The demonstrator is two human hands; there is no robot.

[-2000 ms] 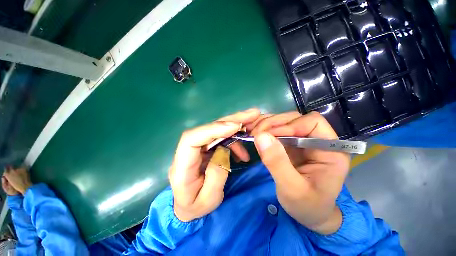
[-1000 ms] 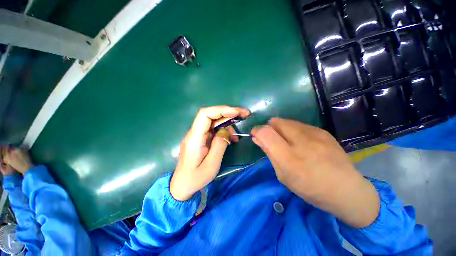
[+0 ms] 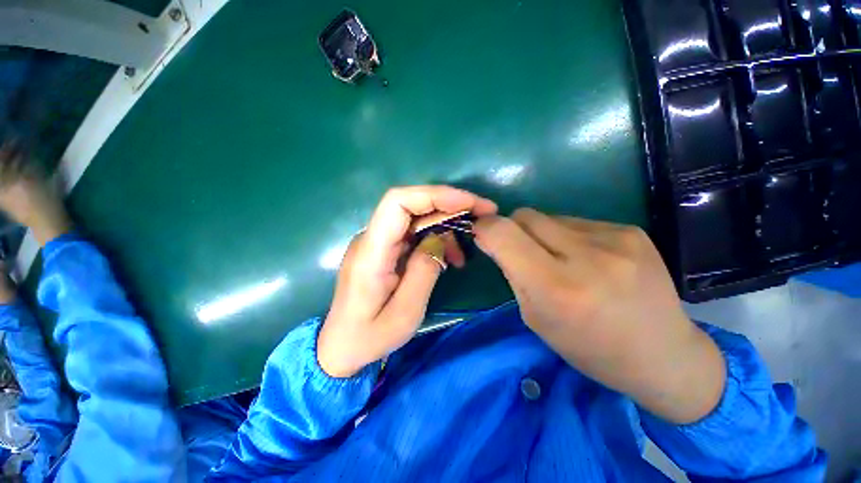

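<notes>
My left hand [image 3: 382, 274] holds a small dark device housing [image 3: 442, 226] between thumb and fingers, tilted nearly edge-on. A yellowish finger cot [image 3: 433, 249] covers its thumb tip. My right hand [image 3: 585, 292] meets the housing's right side with pinched fingertips. A thin bright metal tip, likely the tweezers [image 3: 464, 224], shows between the fingertips and the housing; the tweezers' body is hidden by my right hand. The inside of the housing is too small and shaded to make out. A second dark housing [image 3: 349, 47] lies on the green bench farther ahead.
The glossy green bench [image 3: 255, 179] is edged by a white rail [image 3: 104, 123] with a white frame post [image 3: 85, 33] at upper left. A black blister tray [image 3: 736, 123] lies at right. Another person's blue sleeve [image 3: 104, 330] and blurred hand [image 3: 33, 193] are at left.
My right hand has turned so its back hides the tweezers' body, and its fingertips are closer to the housing than a second ago. The other person's hand has moved up. The view has shifted.
</notes>
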